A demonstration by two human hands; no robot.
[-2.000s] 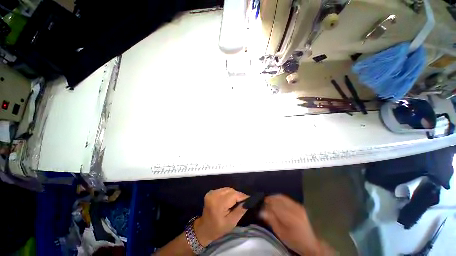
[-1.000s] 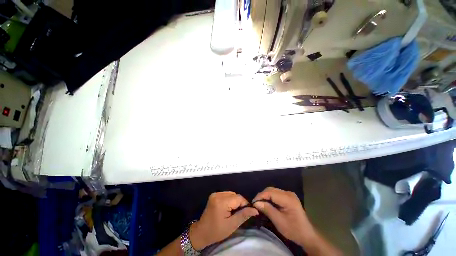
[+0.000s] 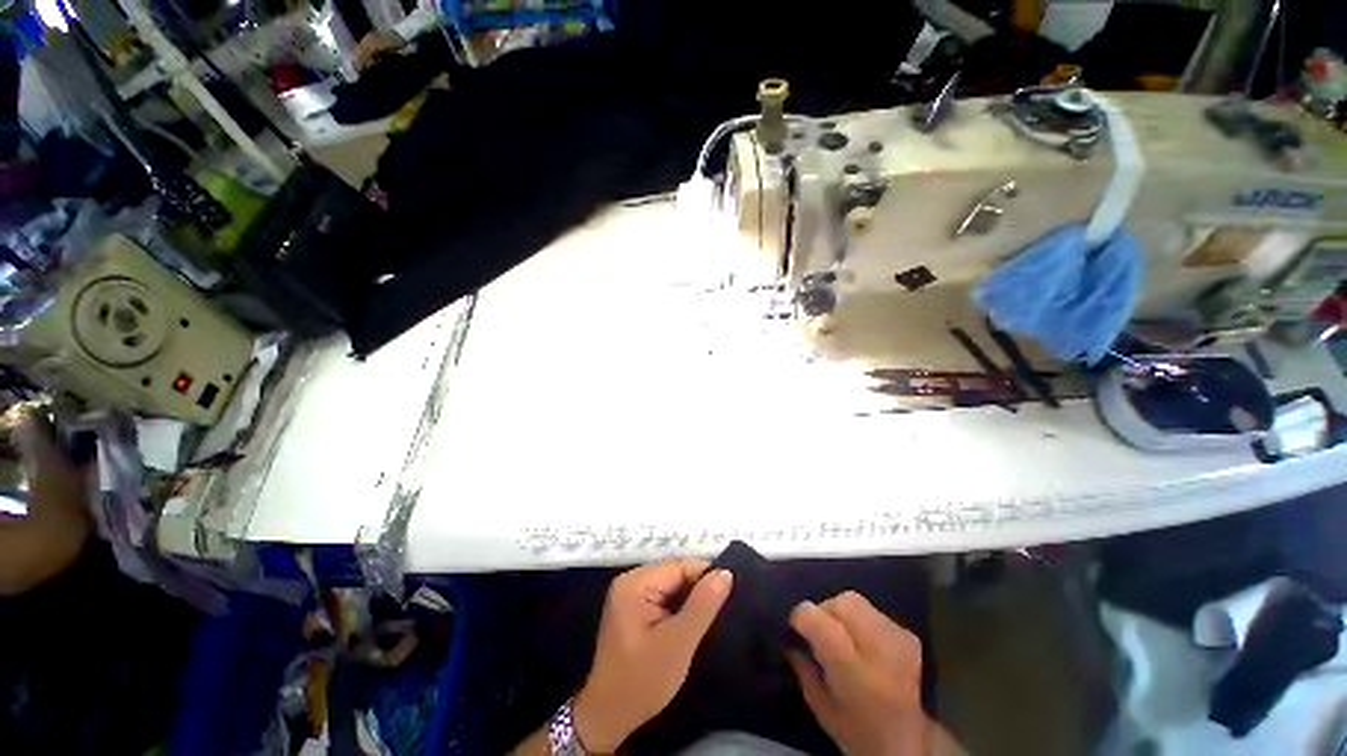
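Note:
A black garment piece (image 3: 751, 613) is held over the lap, just in front of the table edge, with its pointed corner up at the edge. My left hand (image 3: 650, 628) pinches it near the upper corner between thumb and fingers. My right hand (image 3: 857, 665) holds its right side lower down. The rest of the cloth merges with the dark lap, so its outline is unclear. The cream sewing machine (image 3: 946, 236) stands behind on the white table (image 3: 591, 428); its needle area is lost in glare.
A large black garment pile (image 3: 502, 177) lies behind left. A blue cloth (image 3: 1067, 293) hangs on the machine. Dark tweezers (image 3: 946, 387), dark rods and an oval tray (image 3: 1145, 428) lie at right. A blue scrap bin (image 3: 451, 672) is below left. Another person's arm (image 3: 45, 502) shows at far left.
The view has tilted up, showing more of the machine and workshop. The hands, together at the cloth a second ago, are now apart, with the piece spread between them and its corner raised.

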